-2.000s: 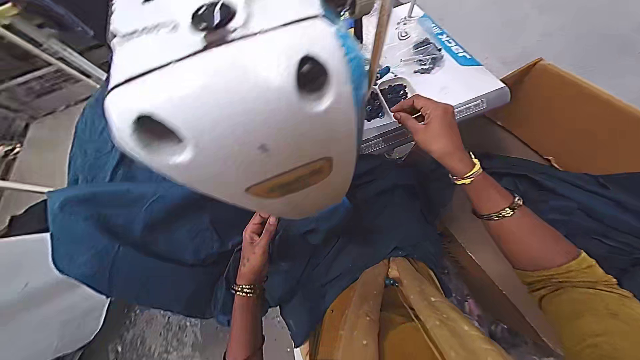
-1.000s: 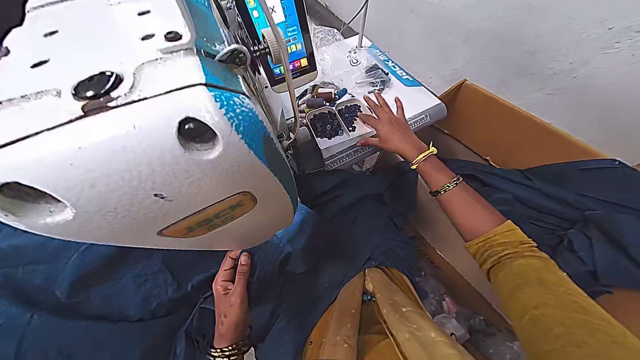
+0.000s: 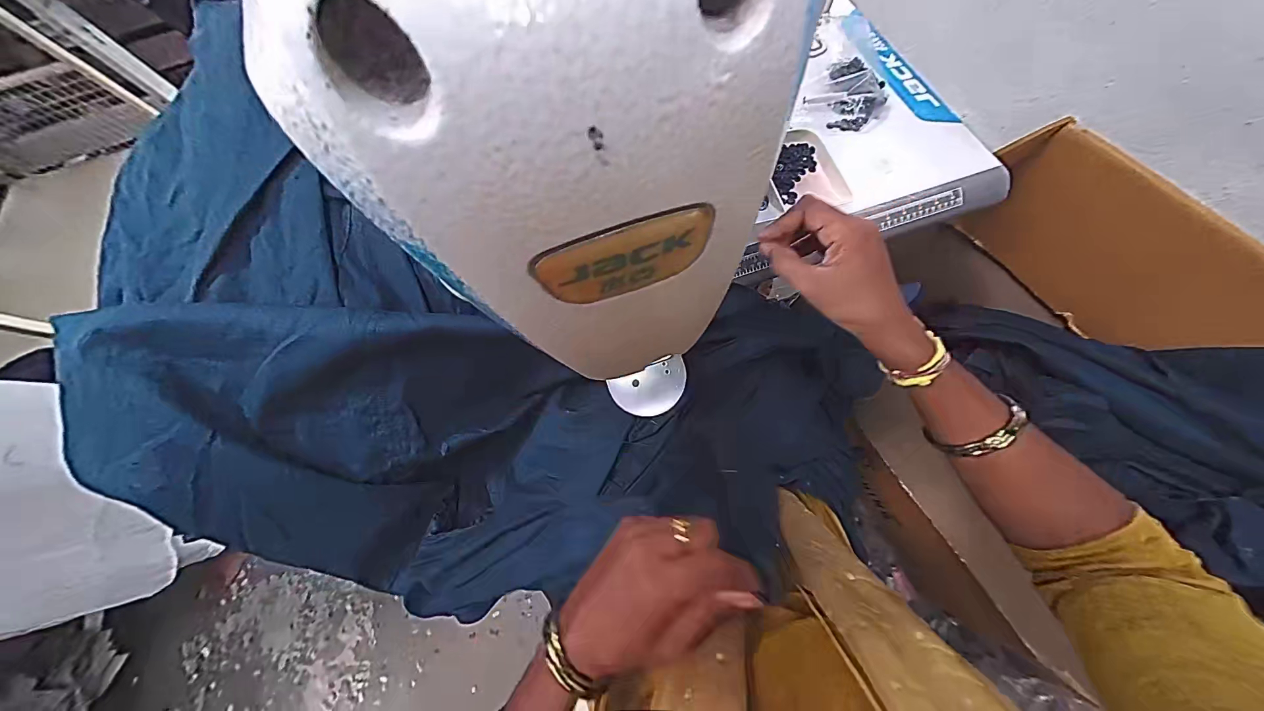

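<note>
A white Jack sewing machine head [image 3: 513, 168] fills the upper middle, with a round metal plate [image 3: 649, 387] showing under its tip. Dark blue fabric [image 3: 296, 395] spreads beneath and to both sides of it. My left hand [image 3: 662, 592], blurred, is curled over the near edge of the fabric above my lap; whether it grips any cloth is not clear. My right hand [image 3: 829, 262] is beside the machine head, thumb and fingertips pinched near a white tray [image 3: 828, 163] of small dark buttons [image 3: 794, 170]. Anything between those fingertips is too small to make out.
The white machine table [image 3: 928, 158] carries a clear plastic bag [image 3: 851, 94] with dark pieces and a printed ruler strip [image 3: 918, 209]. An open cardboard box [image 3: 1116, 237] stands at the right, with dark blue fabric [image 3: 1116, 395] over it. A white panel [image 3: 69, 504] is at the left.
My right hand, spread over the button tray a second ago, is now pinched at its near side. My left hand has come back from under the machine head toward my lap. The view has shifted.
</note>
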